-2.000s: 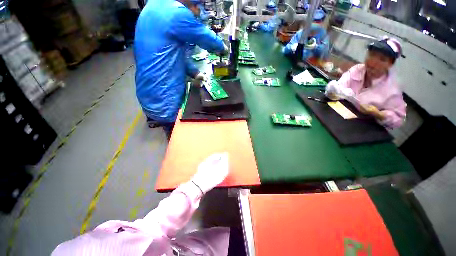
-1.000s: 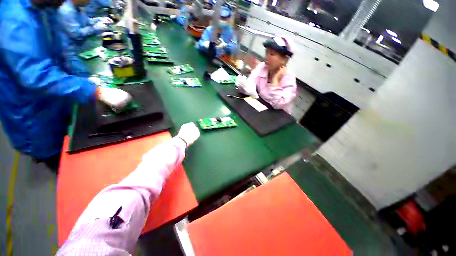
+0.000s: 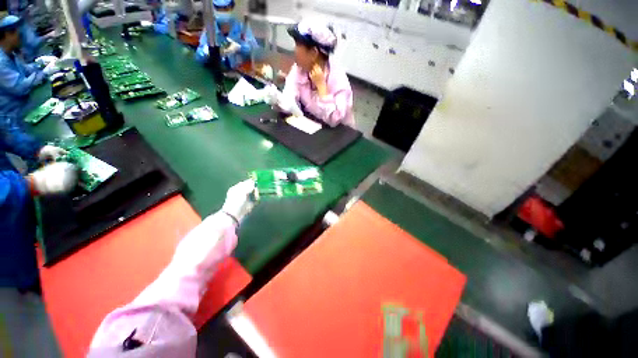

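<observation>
My left hand (image 3: pixel 240 200), in a white glove with a pink sleeve, grips the left end of a green circuit board (image 3: pixel 287 183). The board has a black chip and pale parts facing up. It is over the green bench top, beyond the gap between the two red mats. A thin pale-green skeleton frame, which looks like the checking template (image 3: pixel 403 331), shows blurred at the bottom edge over the nearer red mat (image 3: pixel 336 280). What holds it cannot be seen. My right hand is not in view.
A second red mat (image 3: pixel 133 262) lies at the left, beside a black pad (image 3: pixel 112 183) where a blue-sleeved person handles a board. A person in pink sits across at another black pad (image 3: pixel 308 137). Several boards (image 3: pixel 191 116) lie farther up the green bench.
My left hand has moved from over the left red mat to the board on the bench and taken hold of its end. The view has turned right. The template shows again at the bottom.
</observation>
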